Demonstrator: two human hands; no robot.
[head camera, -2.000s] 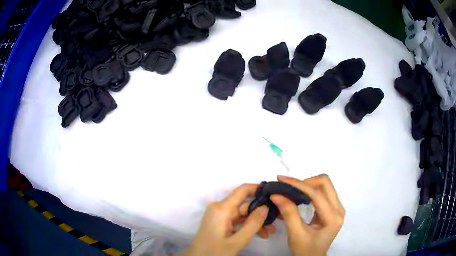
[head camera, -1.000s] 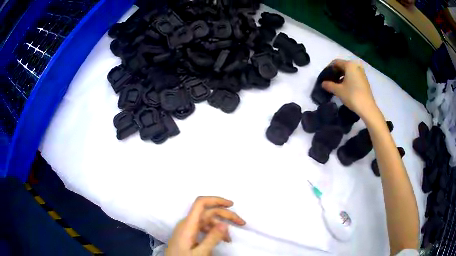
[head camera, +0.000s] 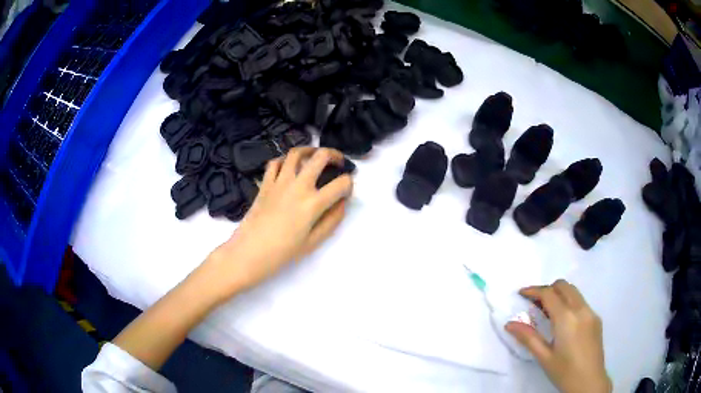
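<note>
My left hand (head camera: 288, 207) is at the lower right edge of the heap of black base parts (head camera: 223, 115), its fingers on one black base part (head camera: 332, 173). My right hand (head camera: 565, 330) is at the glue bottle (head camera: 516, 326), thumb and index finger around the bottle's body. The white bottle lies on the white sheet, its teal-green needle hub (head camera: 478, 282) pointing up and left. Whether the right fingers press on the bottle is hard to tell.
Several joined black parts (head camera: 423, 175) lie in loose rows at centre-right on the white sheet (head camera: 307, 322). A blue crate (head camera: 84, 161) stands at the left. A pile of black pieces (head camera: 680, 230) runs along the right edge, below whitish plastic.
My right hand has left the joined parts at the upper right and come down to the bottle. My left hand has moved up from the front edge to the heap. One more joined part stands in the group.
</note>
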